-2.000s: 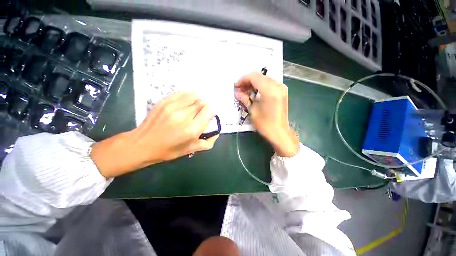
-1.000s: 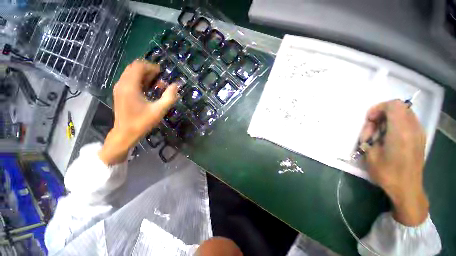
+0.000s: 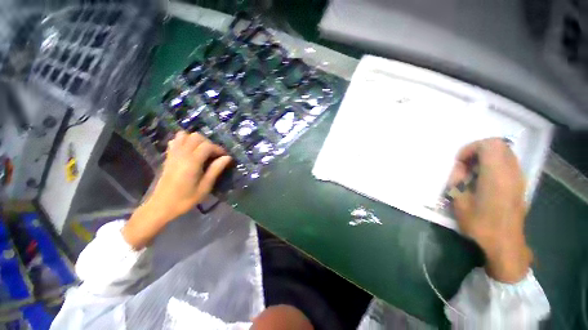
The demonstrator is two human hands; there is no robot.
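Observation:
My left hand [image 3: 187, 169] is at the near left edge of a clear blister tray [image 3: 264, 109] with rows of black frames. Its fingertips are blurred against the dark pockets, so I cannot tell if they hold a frame. Part of a dark frame [image 3: 207, 206] shows just below this hand. My right hand [image 3: 493, 193] is over the right part of the white parts tray [image 3: 387, 129], closed around a dark and pale banded vacuum pen [image 3: 463, 187]. The pen's tip is blurred. The tray's small parts are mostly washed out.
A silvery-white cluster [image 3: 364, 216] lies on the green mat below the white tray. A thin hose [image 3: 425, 267] curves near my right wrist. A pale foam slab [image 3: 412, 32] is behind. Stacked clear trays [image 3: 84, 51] stand upper left, with a yellow-handled tool [image 3: 71, 164] below.
The view has turned left. My left hand, earlier at the white tray with a black ring, went to the blister tray and then towards its near edge. My right hand still has the pen.

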